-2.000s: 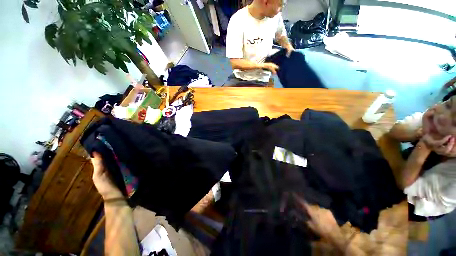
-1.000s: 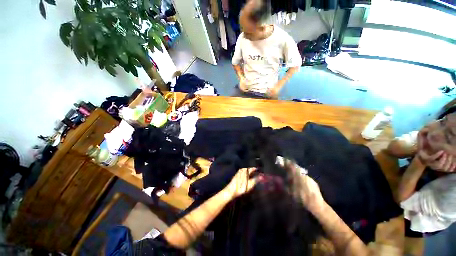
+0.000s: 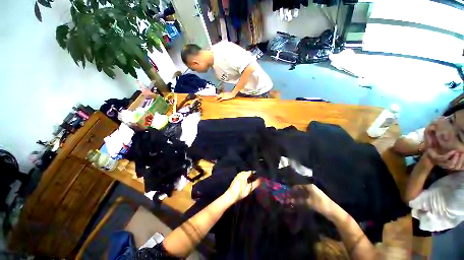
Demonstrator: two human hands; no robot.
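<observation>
A black garment (image 3: 254,223) lies in front of me, with a pink, red and blue patterned patch (image 3: 274,192) at its upper edge. My left hand (image 3: 241,186) grips the cloth at the left end of the patch. My right hand (image 3: 316,198) is at the right end of the patch, slightly blurred, its fingertips partly hidden by dark strands and cloth. A white label (image 3: 296,166) shows just beyond my hands. A black garment pile (image 3: 346,167) covers the table beyond and to the right.
A tangled black bundle (image 3: 158,161) and a green and white box (image 3: 152,109) are at the left of the table (image 3: 290,108). A white bottle (image 3: 382,122) stands at the right. One person leans on the far edge; another sits at right.
My left hand has come from the far left to the middle, and the patterned patch now shows stretched between my hands. The person opposite has moved left and leans over the table.
</observation>
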